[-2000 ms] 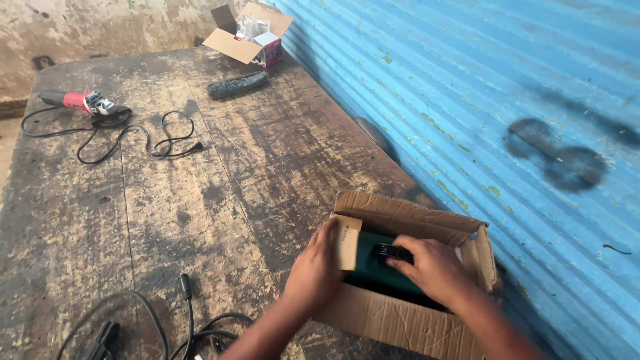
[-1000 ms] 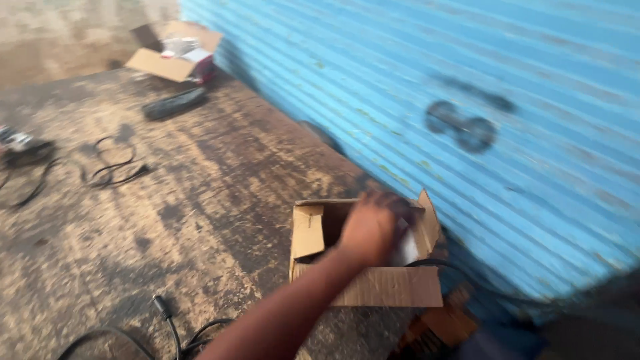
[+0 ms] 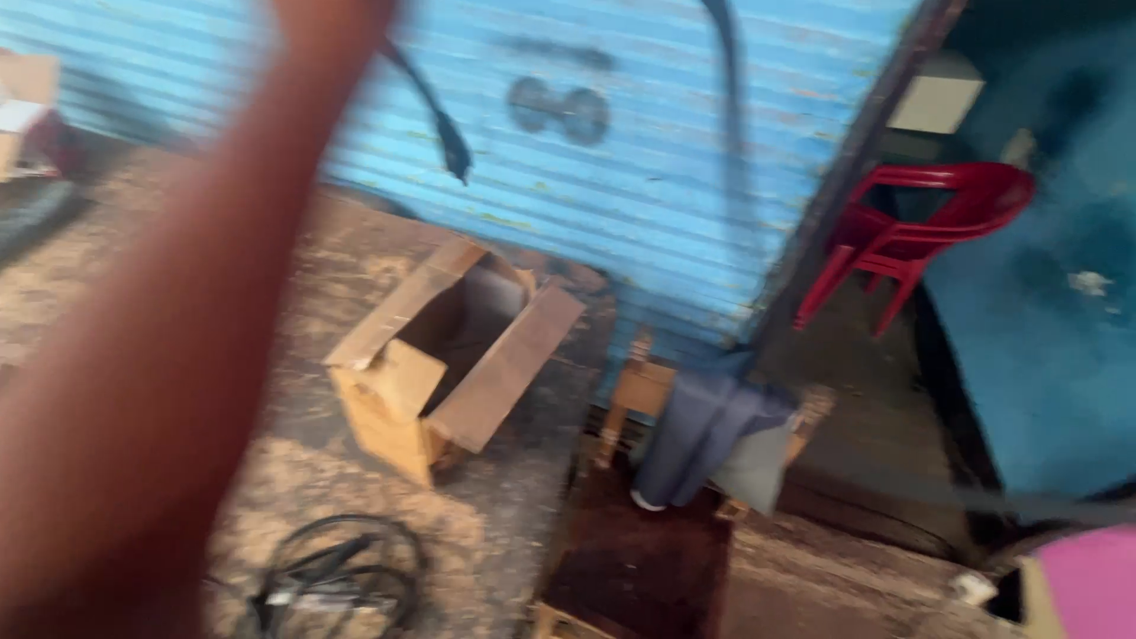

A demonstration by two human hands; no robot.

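My left hand (image 3: pixel 333 18) is blurred and cut off by the top edge, with its forearm crossing the left side of the view. From it hangs a black power cable (image 3: pixel 422 84), its plug end (image 3: pixel 456 158) dangling in front of the blue corrugated wall. A second dark, blurred length of cable (image 3: pixel 732 98) comes down from the top edge further right. Below stands an open cardboard box (image 3: pixel 390 426) with its flaps out, near the corner of the worn wooden table (image 3: pixel 479 550); its interior is shadowed. My right hand is outside the view.
A coiled black cable (image 3: pixel 413 550) lies on the table at the bottom. Another open carton (image 3: pixel 31 80) is at the far left beside a dark object (image 3: pixel 35 217). Right of the table stand a wooden chair with dark cloth (image 3: pixel 701 426) and, beyond, a red plastic chair (image 3: pixel 941 222).
My left hand has risen out of the cardboard box, with a black cable hanging from it. My right hand, at the box two seconds ago, has left view. The view has swung right.
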